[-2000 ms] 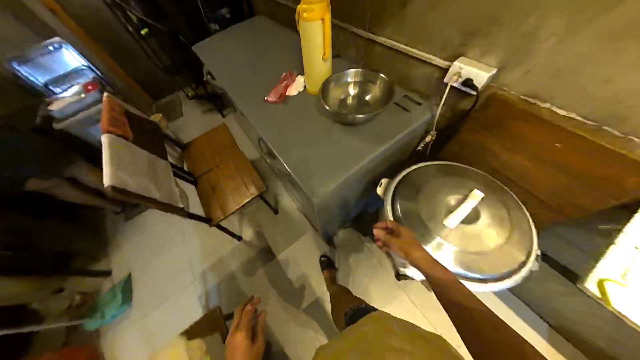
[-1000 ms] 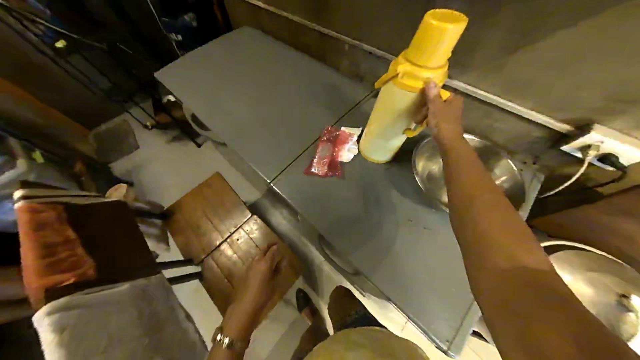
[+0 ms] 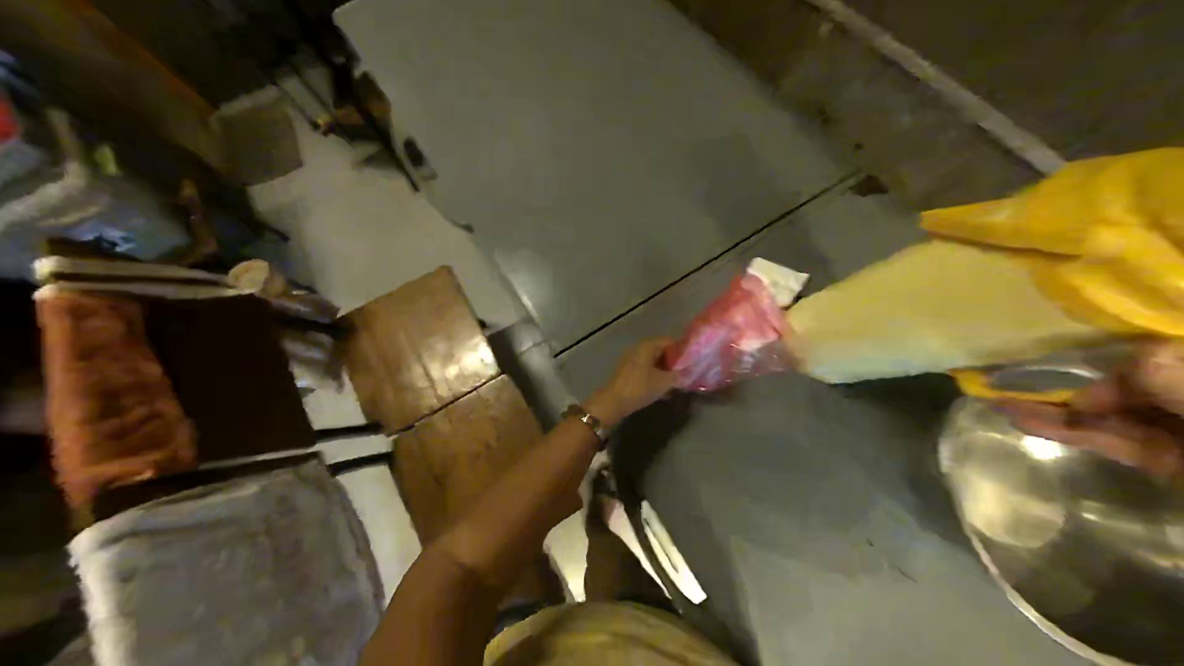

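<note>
My left hand (image 3: 643, 379), with a metal bracelet at the wrist, grips the near end of a crumpled red and clear plastic packet (image 3: 731, 333) over the grey tabletop. A small white piece (image 3: 777, 280) lies against the packet's far side. At the right edge my right hand (image 3: 1128, 407), blurred and partly cut off, is on the handle of a yellow vacuum flask (image 3: 962, 296), which is tilted so that its base points at the packet. Under my right hand is a shiny steel bowl (image 3: 1064, 536).
The grey table (image 3: 610, 139) has a dark seam across it and meets the wall at the upper right. Left of it stands a wooden chair (image 3: 435, 361) with an orange cloth (image 3: 116, 388) and a whitish cloth (image 3: 231, 564) on its back.
My left hand has moved from above the chair seat to the packet and taken hold of it. The flask, more upright a second ago, is now tipped over in my right hand. The view has moved closer.
</note>
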